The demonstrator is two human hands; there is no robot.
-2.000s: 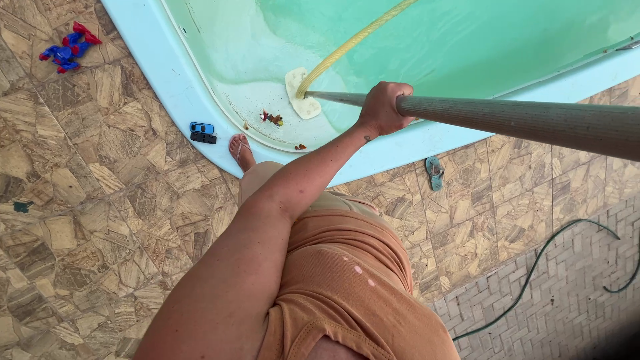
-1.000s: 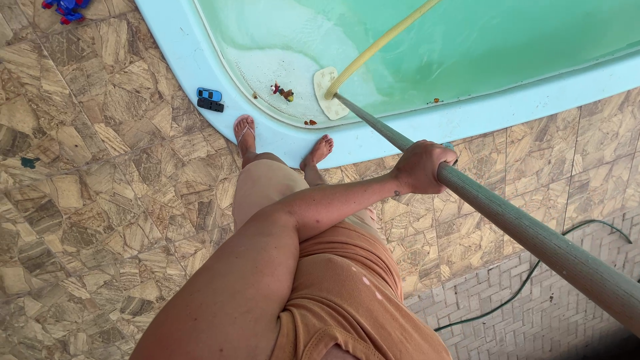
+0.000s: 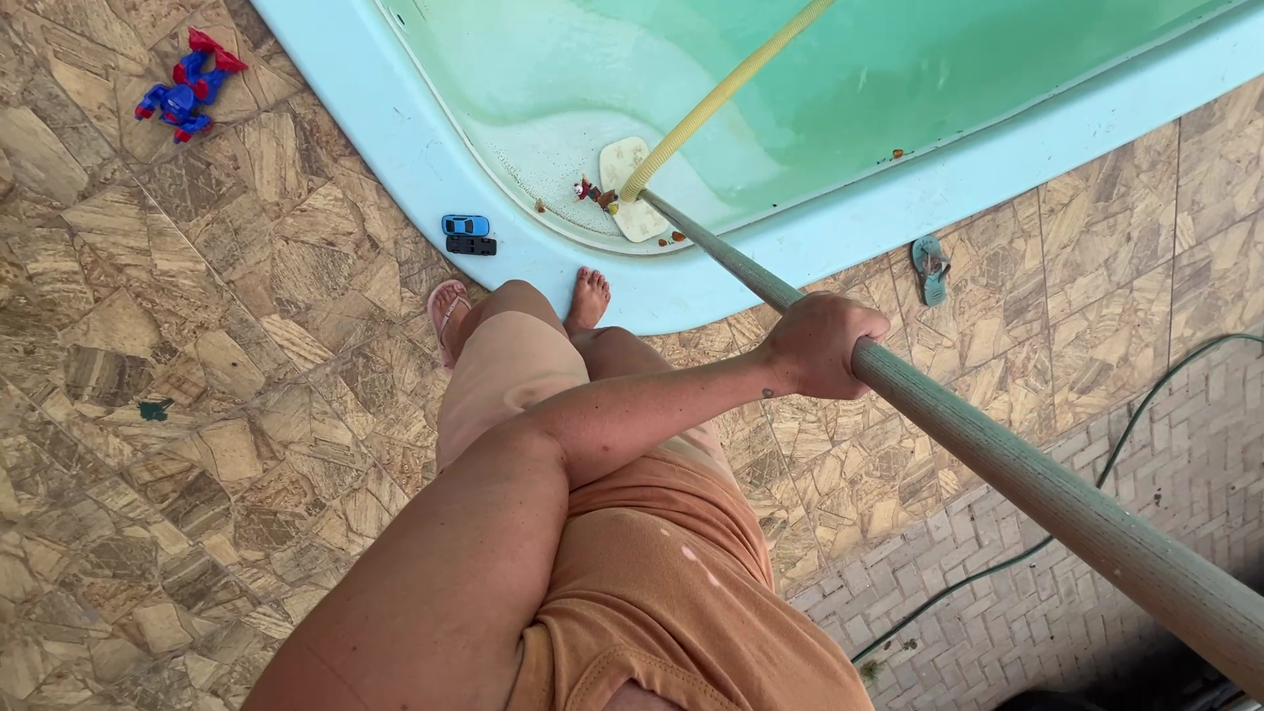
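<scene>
My left hand [image 3: 825, 346] is closed around a long grey-green pole [image 3: 997, 449], which runs from the pool corner out past the lower right edge of view. At the pole's far end a white pool vacuum head [image 3: 624, 163] lies on the pale ledge inside the pool, joined to a yellow ribbed hose [image 3: 731, 91]. A small red and brown toy or debris cluster [image 3: 595, 195] touches or nearly touches its left side. Small orange-brown bits [image 3: 677, 237] lie near its lower edge. My right hand is out of view.
My bare foot rests on the light blue pool rim [image 3: 395, 128]; the other wears a flip-flop. Two toy cars [image 3: 466, 225] sit on the rim. A red and blue toy figure [image 3: 188, 87], a loose flip-flop [image 3: 930, 270] and a green garden hose [image 3: 997, 568] lie on the paving.
The vacuum head has moved left to the small cluster; one second ago a gap lay between them. The pole slants more steeply than two seconds ago. My left hand has stayed on it.
</scene>
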